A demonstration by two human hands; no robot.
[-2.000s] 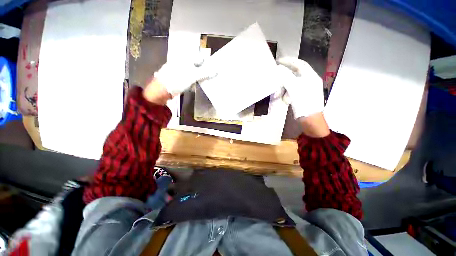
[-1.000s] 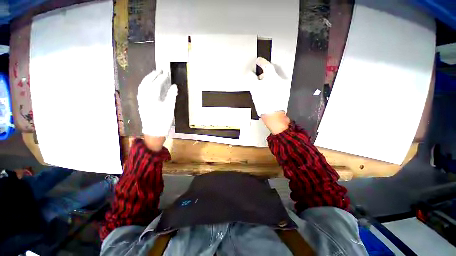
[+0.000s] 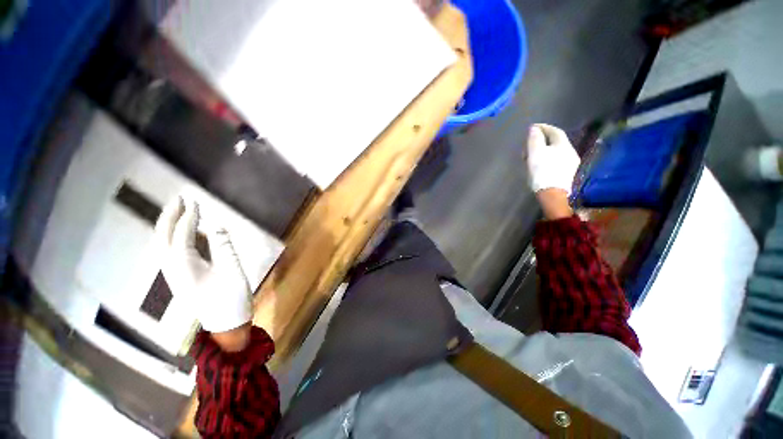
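Observation:
The white sheet with dark openings (image 3: 75, 209) lies on the bench at the left, and the outline of the die is hard to make out there. My left hand (image 3: 206, 273), in a white glove, is over this sheet with its fingers apart and nothing seen in it. My right hand (image 3: 552, 159), also gloved, is off the bench at the right, above the floor and beside a cart. Its fingers are curled in, and no thing shows in it.
A large white sheet (image 3: 313, 86) lies near the wooden bench rail (image 3: 348, 219). A round blue bin (image 3: 494, 60) stands at the bench end. To the right are a blue container (image 3: 648, 159) in a dark frame and a white surface with a barcode label (image 3: 700, 343).
The view has turned to the right, so the bench now runs diagonally. My right hand has left the die area and is out beyond the bench. My left hand remains over the cut sheet.

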